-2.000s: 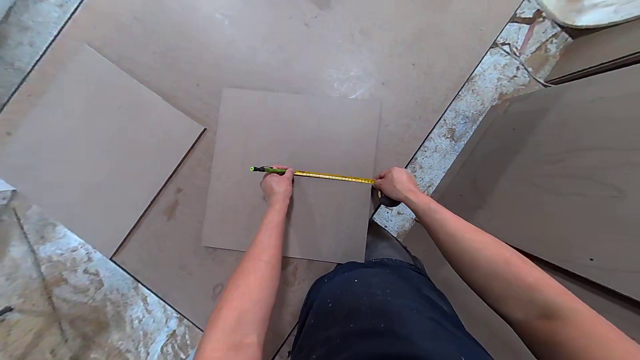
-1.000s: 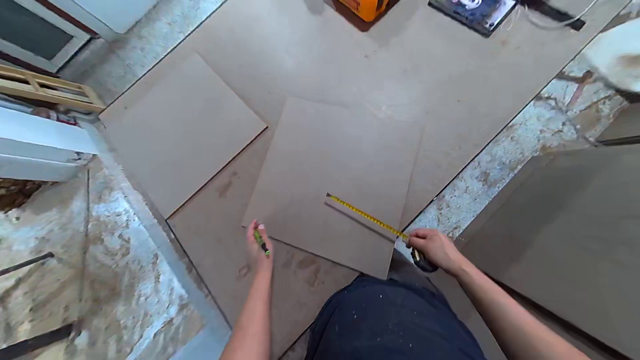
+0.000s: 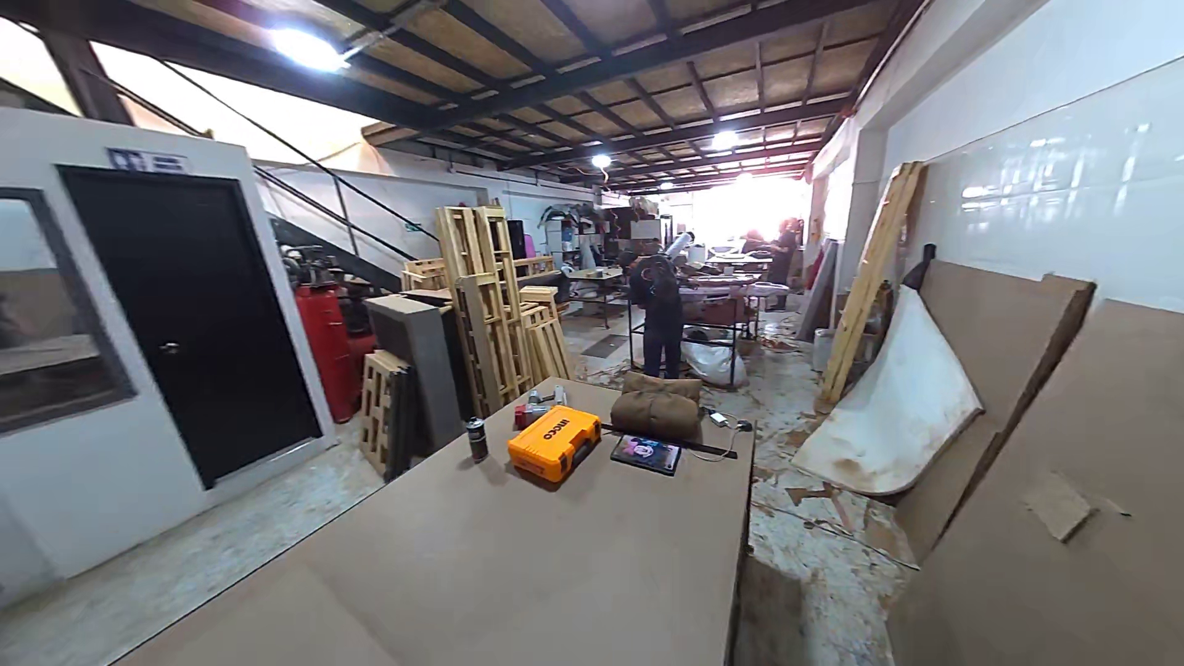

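Note:
Neither of my hands shows in the head view, so what they hold is hidden; the tape measure is out of view too. Below me stretches a large brown board tabletop, with part of a flat panel lying on it at the lower left. Toward the far end sits an orange Ingco tool case. Left of it a dark spray can stands upright. A tablet-like device lies to the right of the case, in front of a rolled brown cloth bundle.
Wooden frames stand at the left, near a red compressor tank and a black door. A person stands beyond the table. Large boards and a curved white sheet lean at the right; scraps litter the floor.
The view has swung up from the table to the workshop. Both hands, the extended tape measure and the green marking tool, seen one second ago, have left the view.

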